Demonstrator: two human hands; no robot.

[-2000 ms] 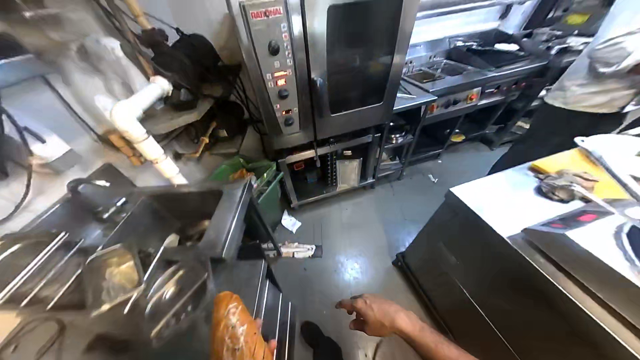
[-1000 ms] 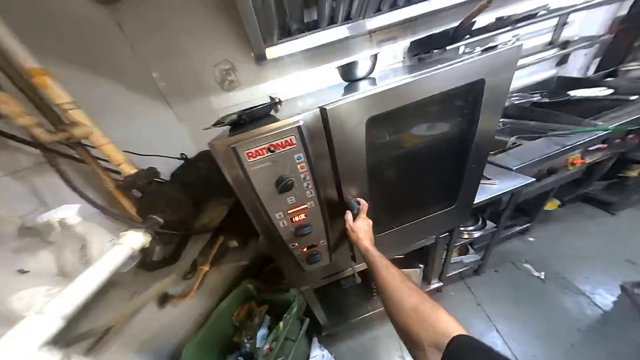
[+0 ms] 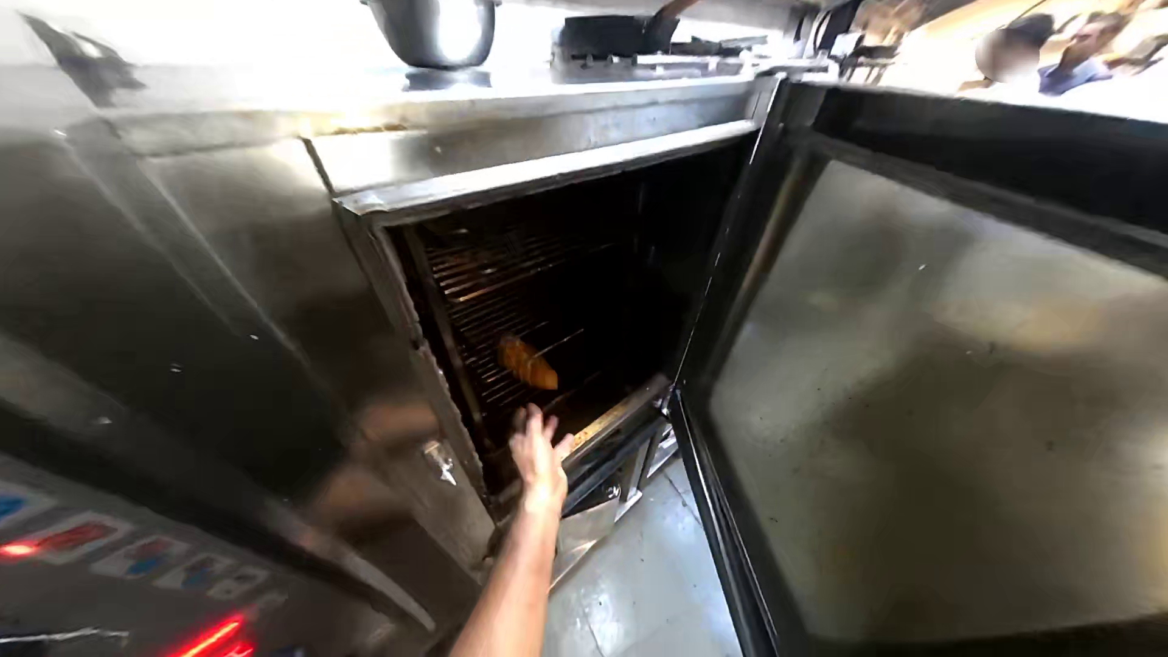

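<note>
My left hand (image 3: 538, 452) reaches up from the bottom of the view into the front opening of a stainless steel combi oven (image 3: 374, 219). Its fingers are apart and nothing is in them. Just beyond the fingertips, a golden-brown bread loaf (image 3: 527, 362) lies tilted inside the dark oven chamber, near the wire side racks (image 3: 493, 292). What carries the loaf is too dark to tell. The oven door (image 3: 940, 401), with its large glass panel, stands wide open on the right. My right hand is out of view.
A metal bowl (image 3: 433, 32) and a dark pan (image 3: 602, 36) stand on top of the oven. Lit controls (image 3: 214, 636) are at the lower left. Below the opening are the oven stand and grey floor (image 3: 648, 566). People (image 3: 1049, 55) are at the far upper right.
The oven door was closed with my right hand at its handle; now it is open. The loaf, by my left hand in the oldest frame, is inside the oven. The view has moved close to it.
</note>
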